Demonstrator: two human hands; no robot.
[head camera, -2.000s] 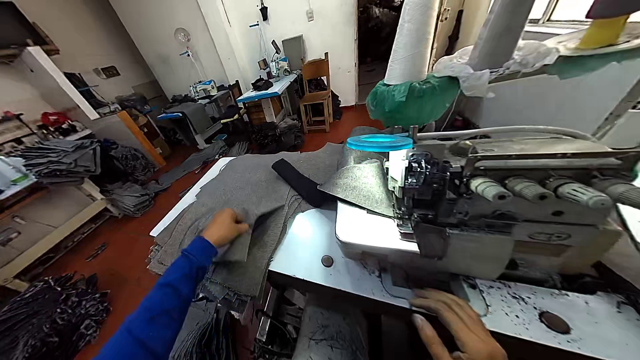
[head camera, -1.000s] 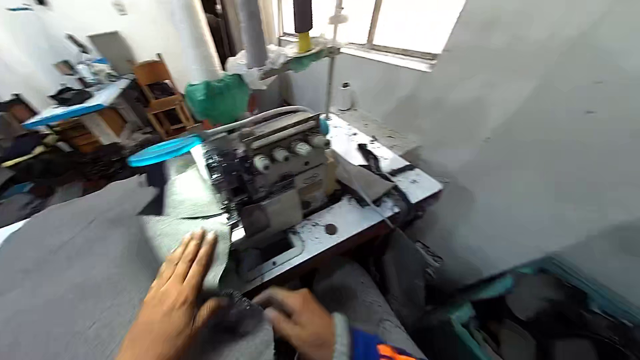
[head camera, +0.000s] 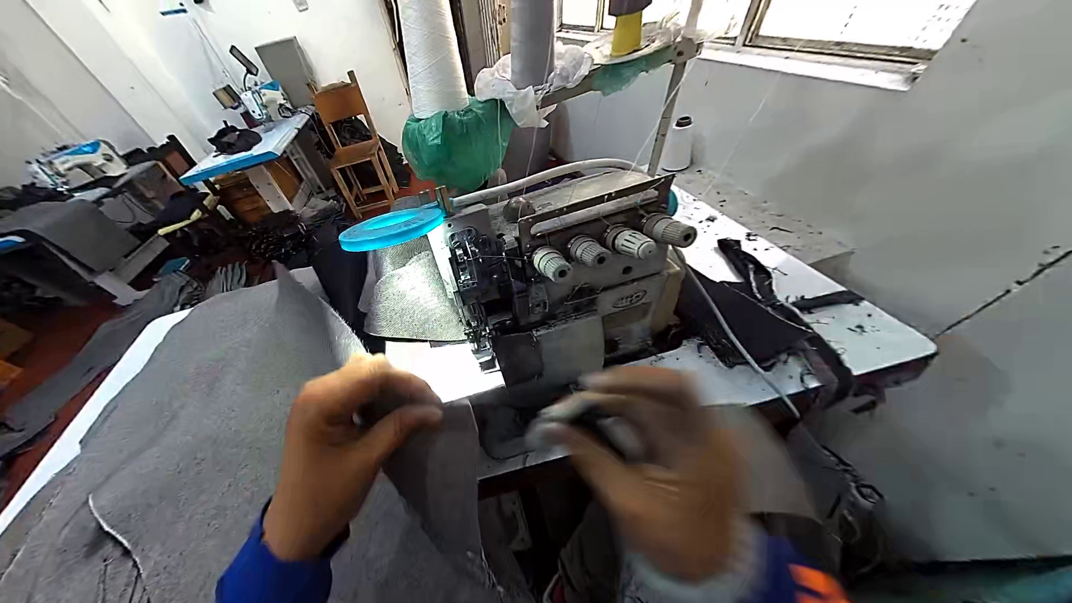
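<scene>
My left hand (head camera: 347, 444) pinches the edge of a grey fabric piece (head camera: 440, 481), which hangs down in front of the sewing table. Blurred by motion, my right hand (head camera: 662, 461) is in front of the machine with its fingers curled; a small dark thing shows between them, too blurred to name. Behind both hands stands an overlock sewing machine (head camera: 569, 276). Beside its needle area a lit grey fabric piece (head camera: 414, 297) lies on the table, below a blue ring (head camera: 392, 229). A large grey cloth (head camera: 201, 410) covers the table's left side.
Thread cones (head camera: 433, 59), one wrapped in green plastic (head camera: 458, 142), stand behind the machine. Dark scraps (head camera: 745, 318) lie on the table's right side, near the grey wall (head camera: 946, 226). Further back are a wooden chair (head camera: 356, 151) and another sewing table (head camera: 251, 149).
My left hand was lying flat on the fabric by the machine and now pinches an edge lower down. My right hand has moved away from my left. The view has swung left since a second ago.
</scene>
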